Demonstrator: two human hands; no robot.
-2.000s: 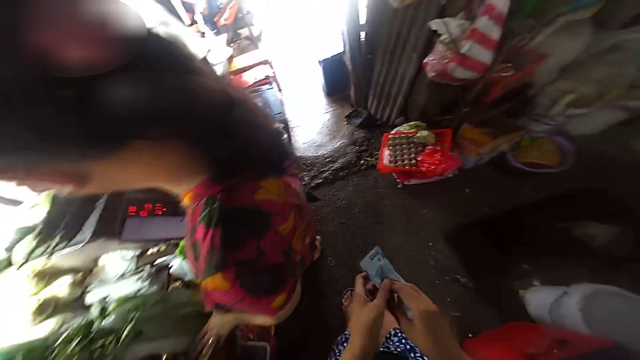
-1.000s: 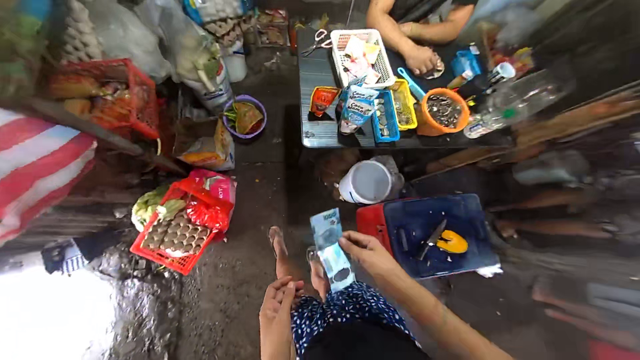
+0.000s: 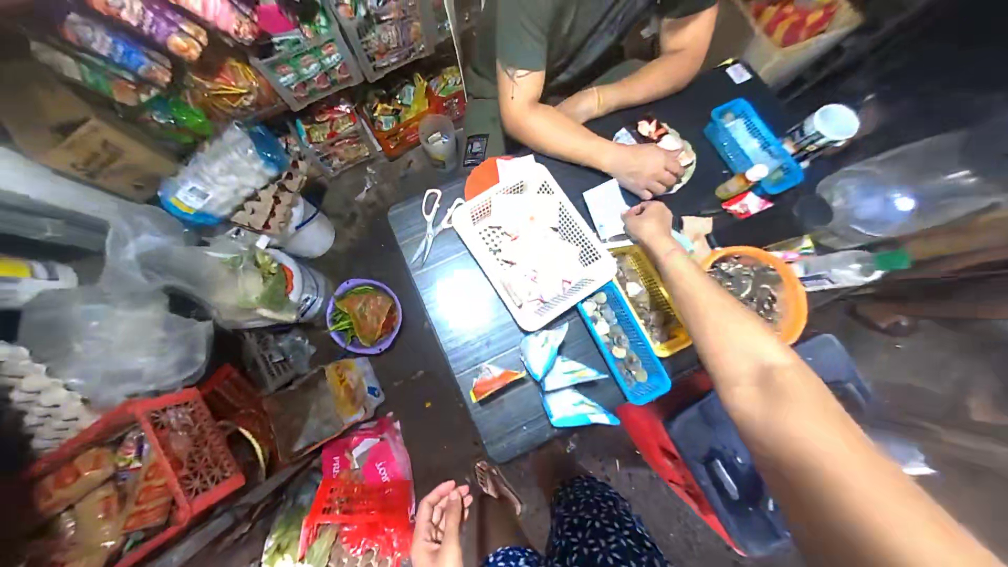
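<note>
My right hand (image 3: 650,224) reaches across the dark table (image 3: 504,417) with fingers curled down, close to a co-worker's hand (image 3: 647,168) at a small plate of food (image 3: 679,150). Whether it holds anything is hidden; a pale bluish piece (image 3: 683,241) shows beside the wrist. Below it are a yellow basket (image 3: 669,337) and a blue basket (image 3: 630,346), both with coins, and an orange bowl (image 3: 791,295) of coins. A white plastic basket (image 3: 516,260) with papers lies left of the hand. My left hand (image 3: 442,516) is low in the view, fingers loosely curled, with nothing visible in it.
Scissors (image 3: 431,228) and several blue-white packets (image 3: 579,405) lie on the table. A purple bowl (image 3: 394,315) and a red crate (image 3: 169,472) stand on the left. A dark blue plastic tub (image 3: 728,465) is beneath my right arm; plastic bottles (image 3: 854,268) lie at right.
The view has swung round to the table. My right hand, which held a blue banknote over my lap a second ago, has stretched forward over the table. The banknote no longer shows plainly.
</note>
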